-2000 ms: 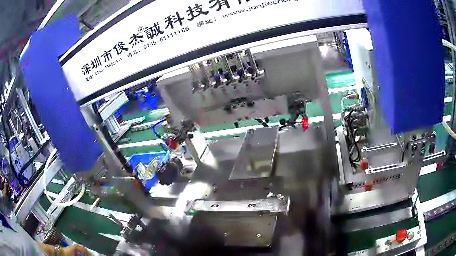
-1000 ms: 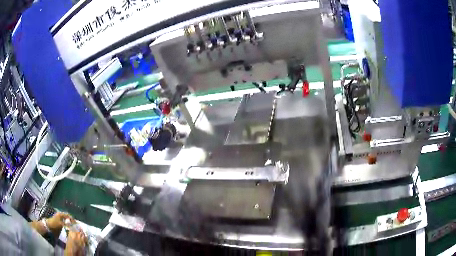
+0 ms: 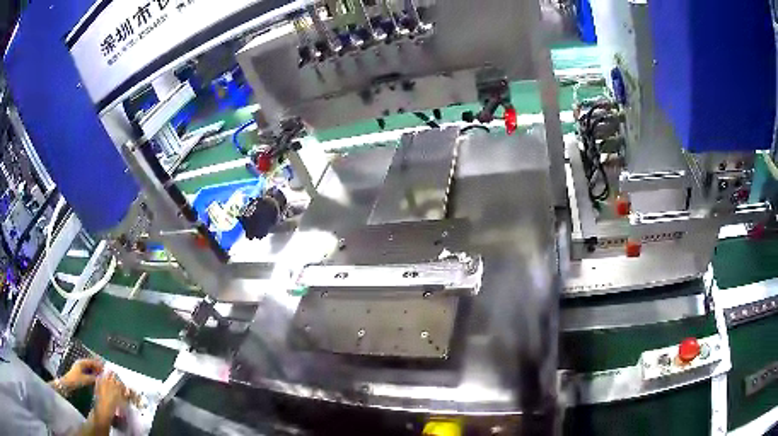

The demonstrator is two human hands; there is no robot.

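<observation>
Neither of my hands can be made out. A dark work plate [image 3: 375,328] with small holes lies on the steel table [image 3: 503,255] in front of me. A long shiny clamp bar [image 3: 388,274] crosses above the plate's rear part. The machine head [image 3: 362,38], a row of silver cylinders, hangs above the table. A dark, blurred vertical streak lies right of the plate near the table's front; I cannot tell what it is.
A yellow base [image 3: 442,427] shows at the bottom edge. A red push button [image 3: 688,348] is on a silver box at right. Carrier strips [image 3: 755,308] lie on the green belt. Another person's hands [image 3: 107,392] are over a white sheet at lower left. A blue bin [image 3: 223,209] stands behind.
My view has tilted down, so the machine sits higher in the picture. The dark blur at bottom centre has gone from over the work plate's front. The neighbour's hands have come into view over the sheet.
</observation>
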